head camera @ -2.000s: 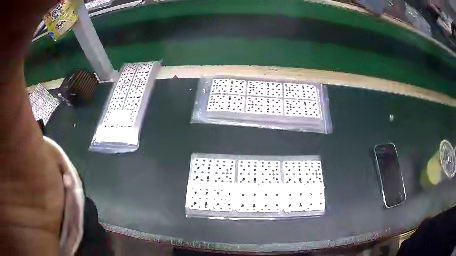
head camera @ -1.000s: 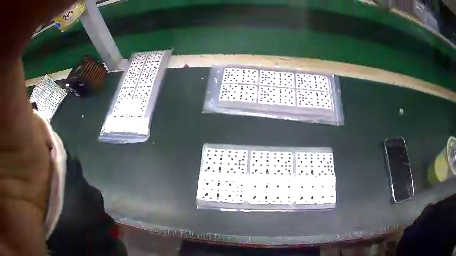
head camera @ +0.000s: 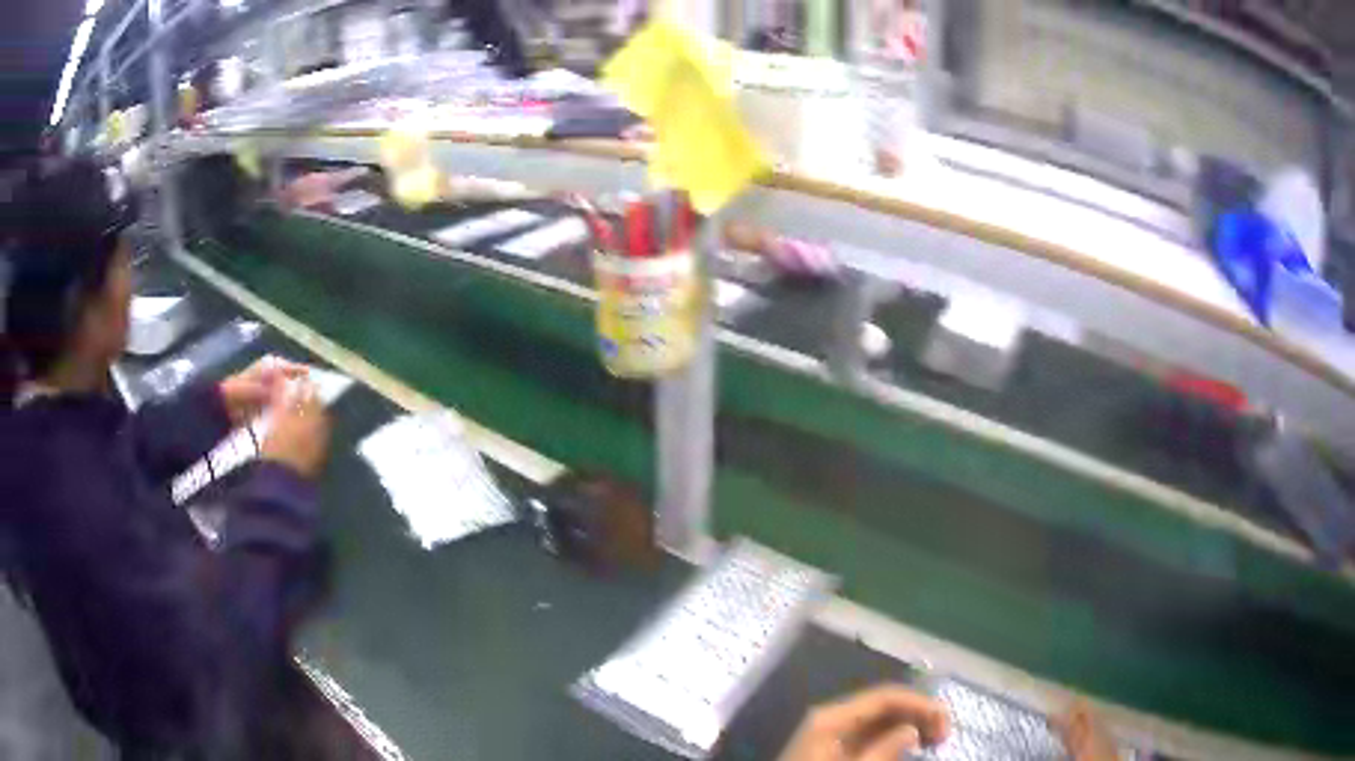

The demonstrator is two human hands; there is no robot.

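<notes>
The frame is blurred. A bagged dotted panel stack (head camera: pixel 988 720) lies at the lower right, cut off by the bottom edge. My left hand (head camera: pixel 869 726) is at its left end with fingers curled. My right hand (head camera: pixel 1089 732) shows only as a few fingers near its right part, mostly cut off. I cannot tell whether either hand grips the stack. Another long bagged stack (head camera: pixel 713 647) lies on the dark green bench, left of my left hand.
Another worker (head camera: pixel 89 520) at the left holds a white piece. A dotted white sheet (head camera: pixel 436 473) and a dark ribbed container (head camera: pixel 602 520) lie on the bench. A post (head camera: pixel 685 446) carries a pen holder (head camera: pixel 647 312) and yellow note (head camera: pixel 691 119). A green belt (head camera: pixel 892 506) runs behind.
The view has swung left and up. The near stack, phone and cup have left the picture. The large hand at the left edge is gone; both hands now show at the lower right.
</notes>
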